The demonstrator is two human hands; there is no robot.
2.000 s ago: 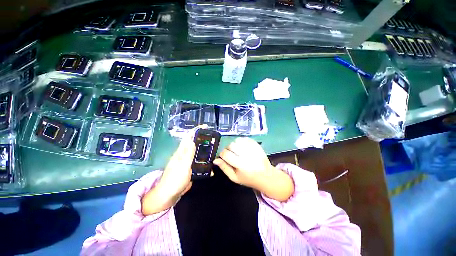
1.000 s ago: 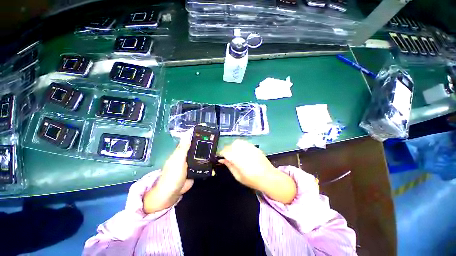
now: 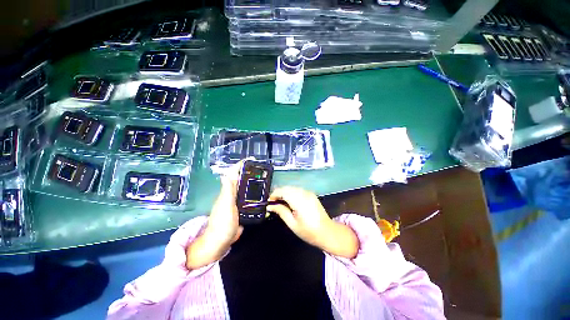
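Note:
A black phone housing (image 3: 254,191) with a pale rectangular outline around its window is upright in my left hand (image 3: 224,215). My left hand holds it along its left side. My right hand (image 3: 301,215) is at the housing's lower right edge, with thumb and fingers pinched together. A thin light line, perhaps the tip of a tool, crosses the lower part of the window from the right fingertips. What the fingers pinch is too small to tell. A clear pack of dark squarish pieces (image 3: 300,150) lies just beyond the housing.
Clear blister trays (image 3: 112,164) with black housings spread at the left. A white bottle (image 3: 289,86) with its cap open stands behind the pack. White wipes (image 3: 389,145), a blue pen (image 3: 440,77) and a wrapped block (image 3: 485,125) lie right. An orange item (image 3: 389,230) shows over the brown carton (image 3: 447,250).
The right fingertips have stayed at the housing's right edge, and a thin light line now shows across its window. The orange item has come into clear view beside the right sleeve.

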